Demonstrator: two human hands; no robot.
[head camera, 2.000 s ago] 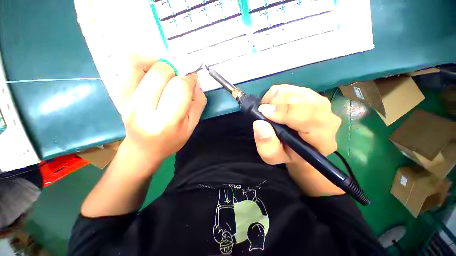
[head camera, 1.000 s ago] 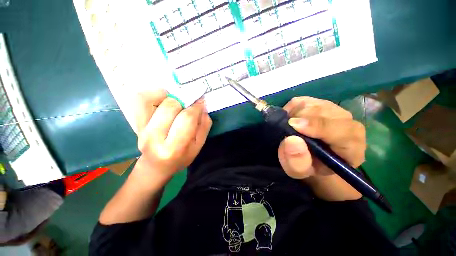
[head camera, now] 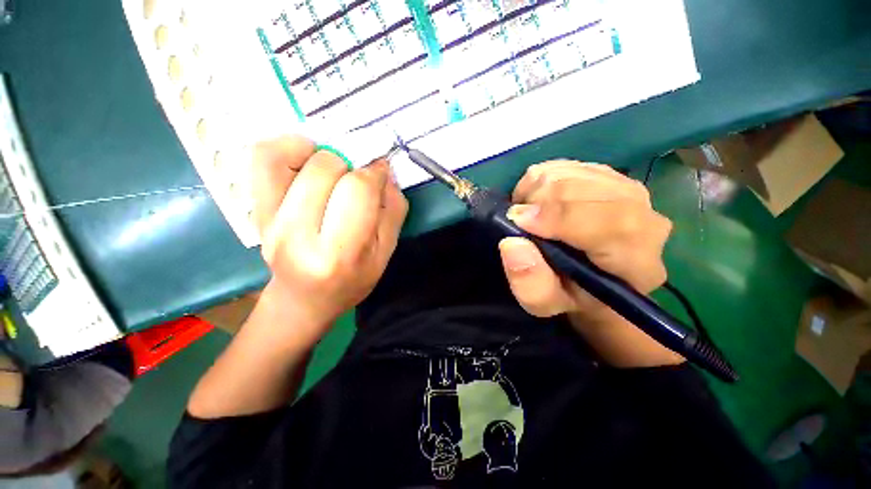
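My right hand (head camera: 592, 239) holds a black soldering iron (head camera: 626, 298), its metal tip pointing up and left. My left hand (head camera: 329, 220), with a green band (head camera: 334, 153) on a finger, is closed on thin solder wire (head camera: 124, 198), which trails left across the bench. A short end of the wire sticks out at the fingertips and meets the iron tip, or nearly so, at the near edge of the PCB panels (head camera: 427, 33). The panels lie on a white carrier tray (head camera: 535, 124); glare washes out part of them.
The dark green bench mat (head camera: 764, 57) surrounds the tray. A second loaded white tray (head camera: 72, 310) is at the left. Below it are a red object (head camera: 164, 344) and part of a person in grey (head camera: 67, 425). Brown cardboard boxes (head camera: 788, 162) stand on the green floor at the right.
Since one second ago the iron tip has moved left to the solder end at my left fingertips. Both hands and the panels sit a little higher in the picture.
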